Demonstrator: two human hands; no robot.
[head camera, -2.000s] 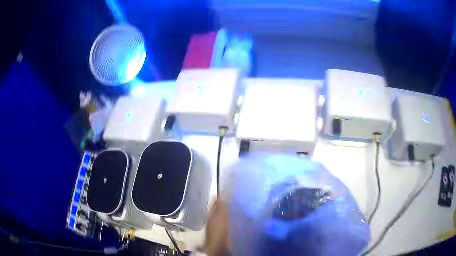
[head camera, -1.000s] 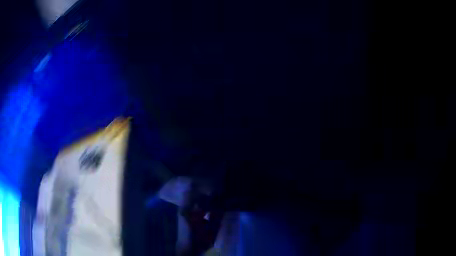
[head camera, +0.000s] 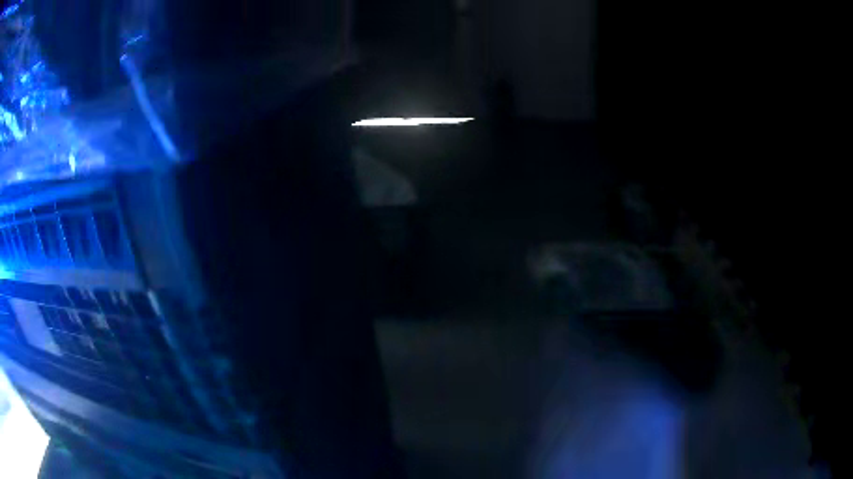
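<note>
A blue plastic crate (head camera: 173, 271) with slotted sides stands at the left. Clear, shiny, crinkled plastic (head camera: 47, 131) lies on top of it at the upper left. A blurred pale bluish shape (head camera: 613, 421) shows at the bottom right; it is too dark and soft to tell what it is. Neither my left hand nor my right hand can be made out.
A bright white light strip (head camera: 412, 122) shines at the upper middle. Below it is a small dim pale shape (head camera: 383, 182). A dim greyish surface (head camera: 458, 393) shows at the lower middle. A bright white corner (head camera: 19, 430) shows at the lower left. The right side is nearly black.
The view has swung away from the white table with the projector units, past its taped corner, to the crate and a dark area. The clear bag in front of me is no longer distinct.
</note>
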